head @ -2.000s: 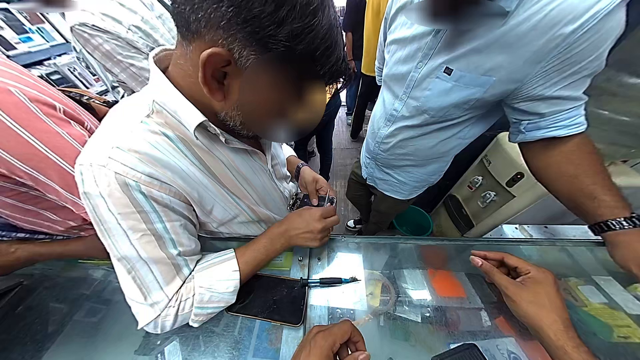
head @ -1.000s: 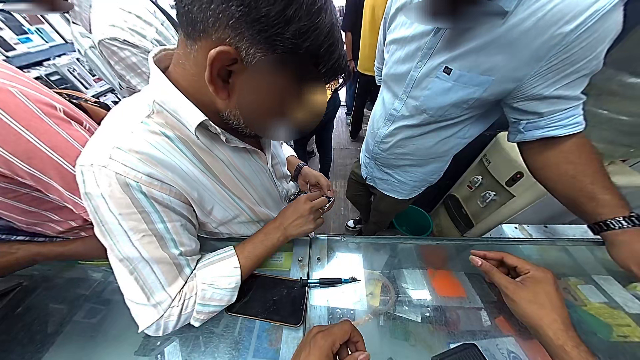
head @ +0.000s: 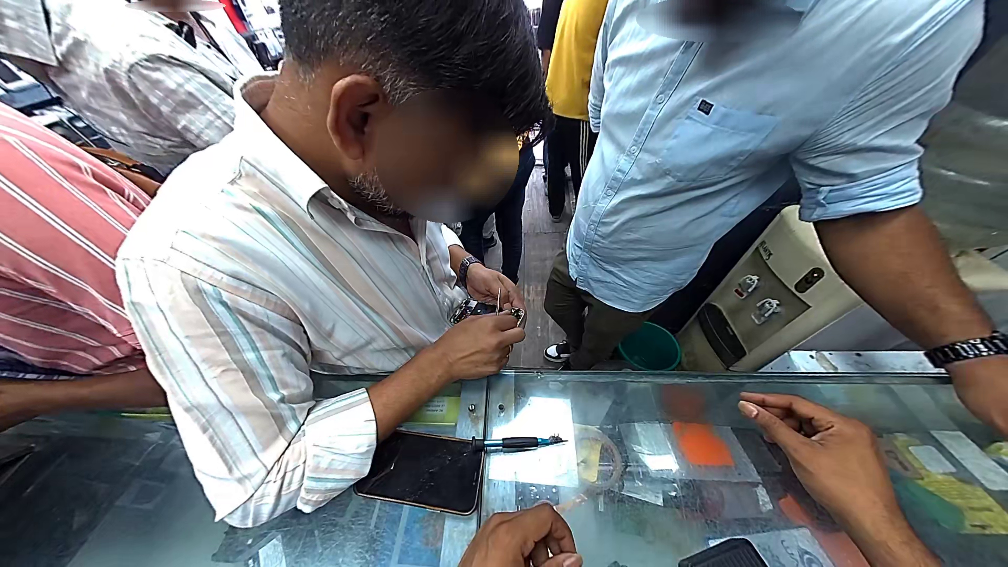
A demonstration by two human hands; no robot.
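Note:
My left hand (head: 521, 537) rests at the bottom middle of the glass counter (head: 315, 543), fingers curled, with nothing visible in it. To the right, my right hand (head: 827, 449) is held over the glass, fingers loosely bent and apart, holding nothing. Between them and farther back, a screwdriver (head: 520, 443) with a black and blue handle lies on the glass, small dark bits near its tip. Its other end meets the edge of a phone screen panel (head: 421, 471), dark and face up. Across the counter, a person in a striped shirt holds a small opened electronic device (head: 476, 309) and what looks like tweezers (head: 498, 299).
A black item (head: 723, 554) sits at the near edge. Packets, including an orange one (head: 702, 445), show through the glass. Another person in a blue shirt (head: 669, 157) stands opposite. Beyond are a water dispenser (head: 760, 291), a green bin (head: 650, 346) and other people.
The person in the striped shirt has shifted their fingers around the small device, and a thin tool shows there now. Both of my hands have stayed in place.

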